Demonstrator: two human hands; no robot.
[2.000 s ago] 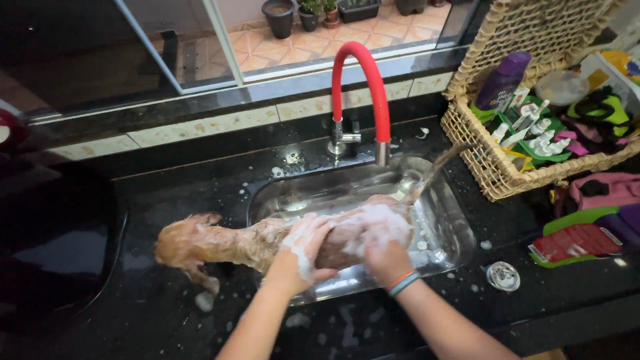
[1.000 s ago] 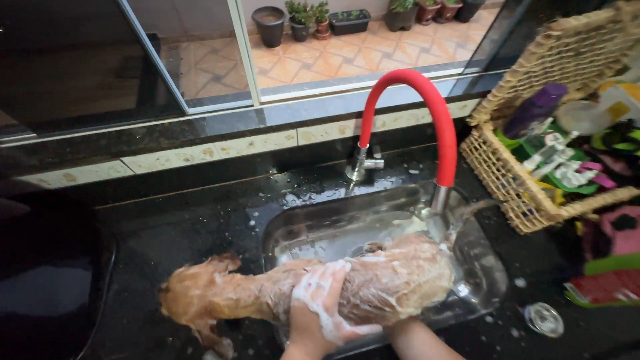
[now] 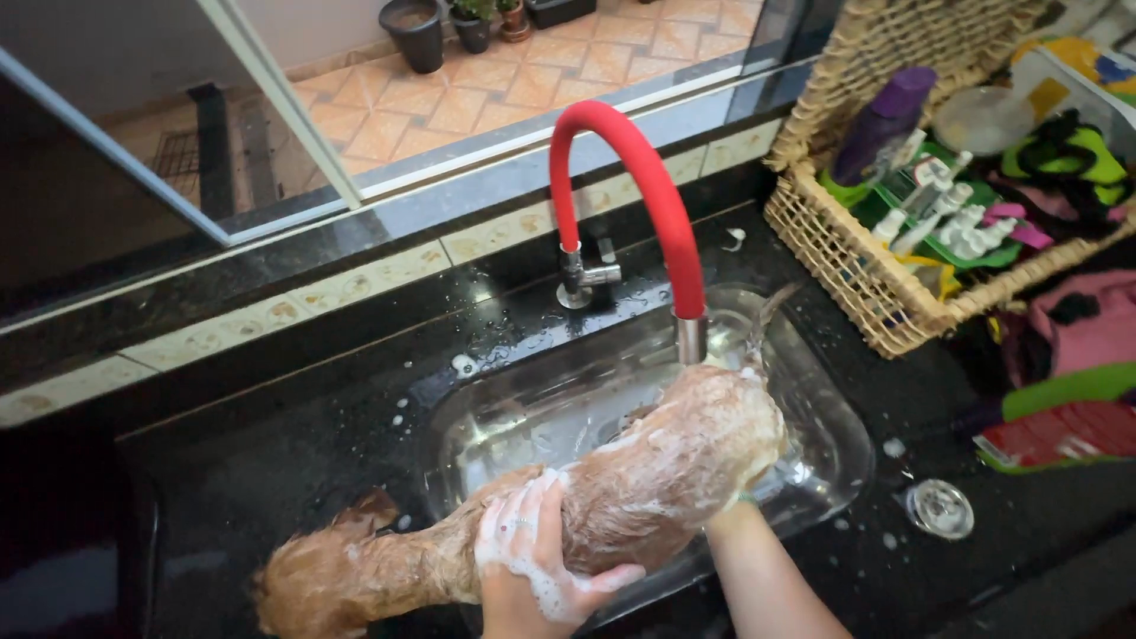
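A wet brown dog covered in lather stands with its rear in the stainless steel sink and its head over the black counter at the left. My left hand, soapy and wearing a ring, lies spread on the dog's back behind the shoulders. My right hand reaches under the dog's hindquarters; only the forearm and part of the wrist show, and the fingers are hidden. The red flexible faucet arches over the sink, its metal spout just above the dog's rump. No running water is visible from it.
An open wicker basket at the right holds a purple bottle and grooming items. A metal sink strainer lies on the counter, near a red and green item. Behind the faucet is a sliding window; a black object stands at left.
My right hand has gone from the dog's lathered back to beneath its hindquarters. My left hand stays on the dog's back. The view has shifted and come closer.
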